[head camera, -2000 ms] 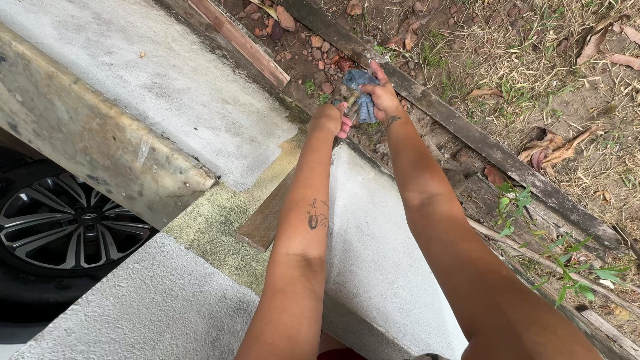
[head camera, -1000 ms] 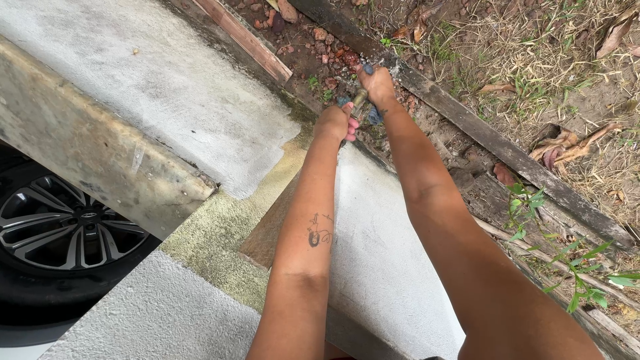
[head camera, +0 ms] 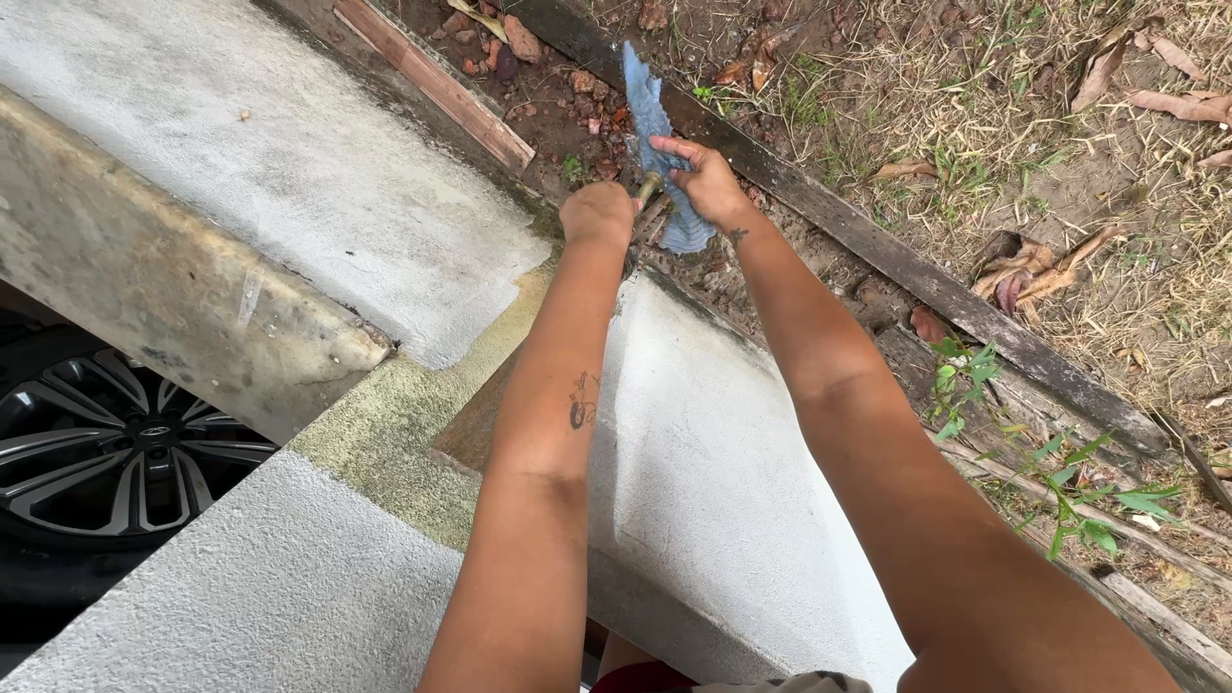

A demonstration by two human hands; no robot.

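Observation:
My left hand (head camera: 599, 214) is closed around a hose, whose brass-coloured nozzle (head camera: 651, 185) sticks out toward my right hand; most of the grip is hidden by the back of the hand. My right hand (head camera: 710, 185) holds a wet-looking blue cloth (head camera: 664, 144) between thumb and fingers. The cloth hangs spread out in a long strip, just beyond the nozzle, over reddish soil and stones.
A white wall top (head camera: 703, 414) lies below my arms, with a stone ledge (head camera: 173, 260) and a car wheel (head camera: 125, 443) at the left. Weathered planks (head camera: 866, 236), a leafy plant (head camera: 1068, 491) and dry grass (head camera: 1136, 318) are at the right.
The blue cloth was bunched up in my right hand and now hangs opened out lengthwise. My right hand has moved slightly down. The left hand keeps its grip by the nozzle.

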